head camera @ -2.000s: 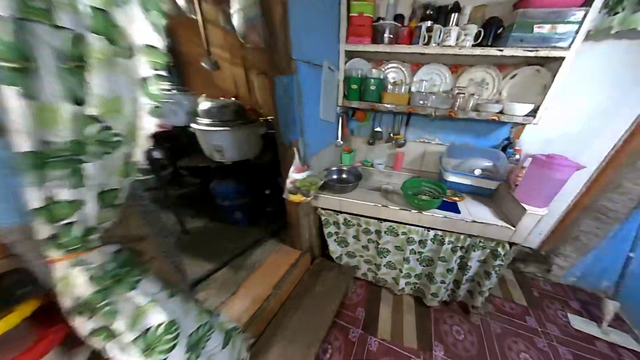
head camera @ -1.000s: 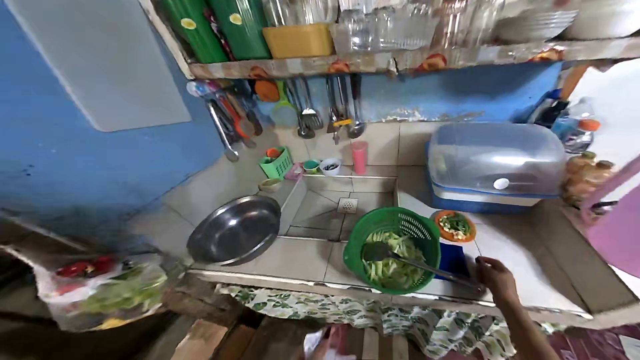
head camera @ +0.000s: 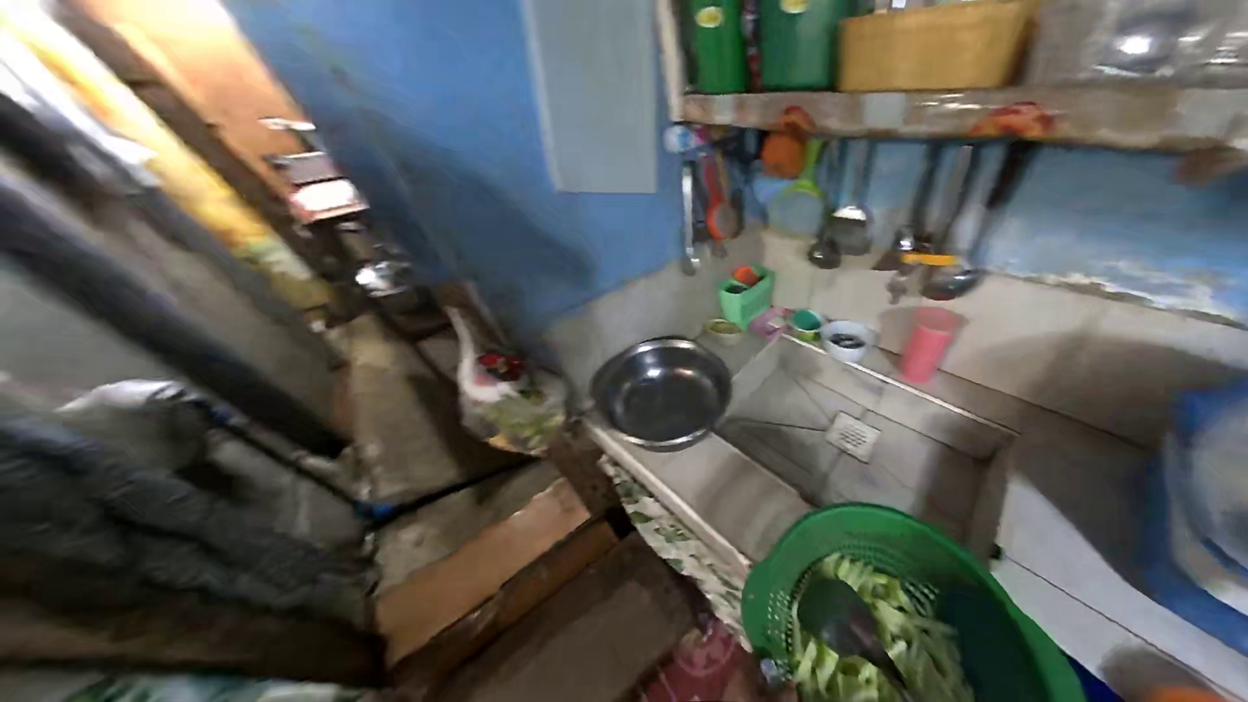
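A green plastic colander [head camera: 1014,604] fills the lower right of the view, overlapping the near side of the tiled sink. In it lie pale green vegetable strips [head camera: 858,585] with a dark ladle or spoon [head camera: 838,614] on top. At the bottom edge, close against the colander's left rim, a blurred skin-toned patch [head camera: 770,687] may be part of my left hand; its grip cannot be made out. My right hand is out of view. Left of the sink stands a shallow stainless steel basin [head camera: 661,395] that looks bare inside.
Behind the tiled sink [head camera: 790,429] stand a pink cup [head camera: 931,343], small bowls and a green plastic basket [head camera: 747,297]. Utensils hang under the shelf [head camera: 907,115]. A plastic bag of vegetables [head camera: 507,400] is left of the basin. Wooden steps [head camera: 487,565] lie lower left.
The view has swung left and nearer. My right hand, beside the spoon's handle a second ago, has left the view. The colander now appears at the lower right.
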